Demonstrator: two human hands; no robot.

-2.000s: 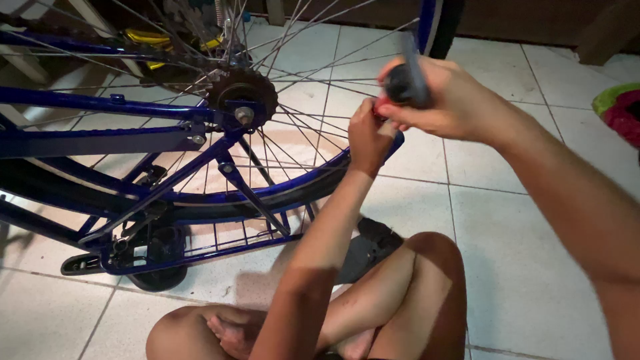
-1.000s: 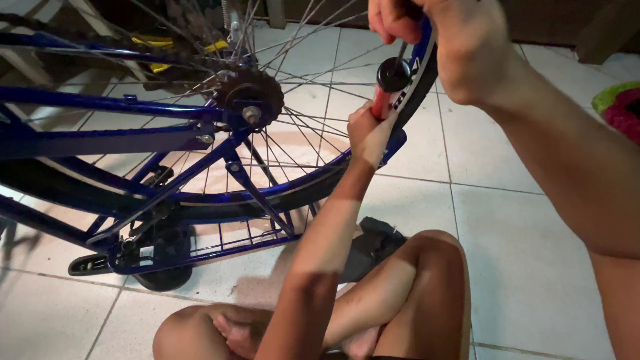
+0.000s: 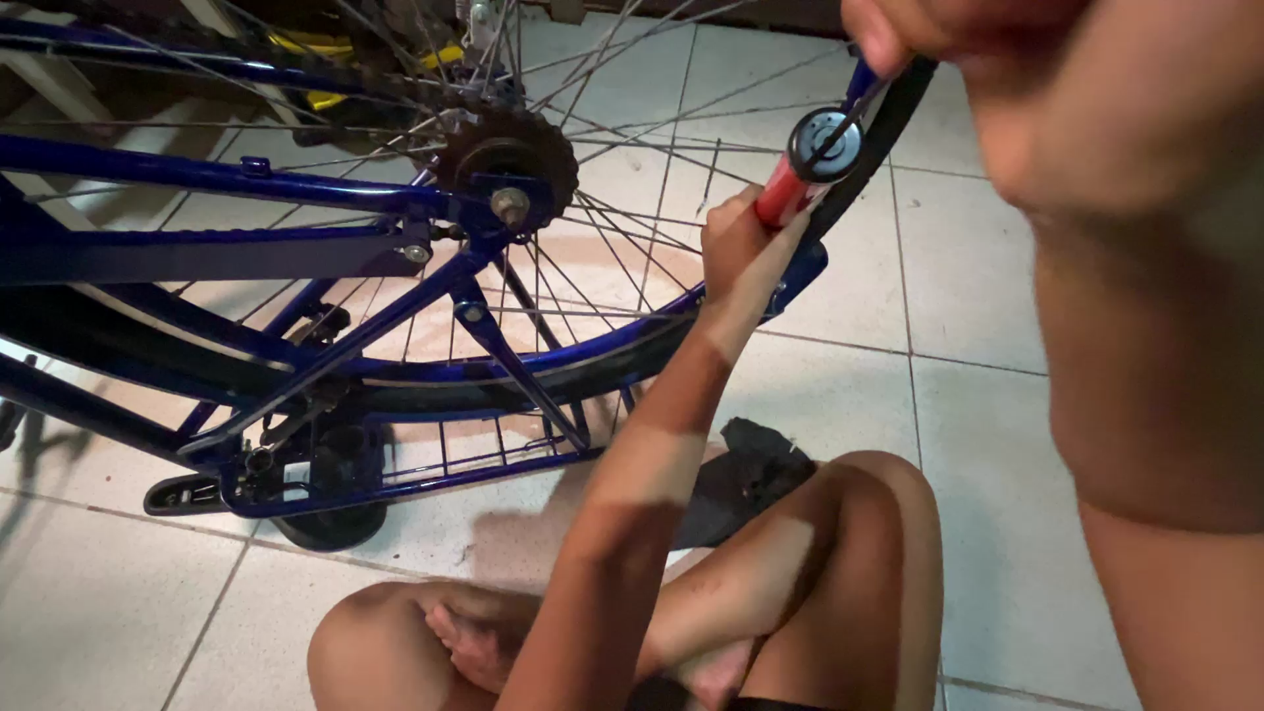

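My left hand (image 3: 743, 242) grips the red barrel of a hand pump (image 3: 787, 190) beside the rim and black tire (image 3: 894, 114) of a blue bicycle's wheel. The pump's round black end cap is tilted up toward me, and a thin dark rod runs from it up and right to my right hand (image 3: 978, 69). That hand is curled close to the camera at the top right, partly out of view, and the pump's handle is hidden by it. To the left are the rear sprocket (image 3: 506, 163), the axle nut (image 3: 510, 205) and the spokes. Where the pump meets the wheel is hidden.
The bicycle rests upside down, its rear rack (image 3: 484, 462) and black saddle (image 3: 336, 513) low over the tiled floor (image 3: 829, 395). A dark cloth-like item (image 3: 755, 464) lies by my crossed legs. Yellow items (image 3: 316, 47) are behind the wheel at the upper left.
My right hand has moved up and away from the pump's cap, and the rod now shows between them. My left hand stays by the rim, around the red barrel.
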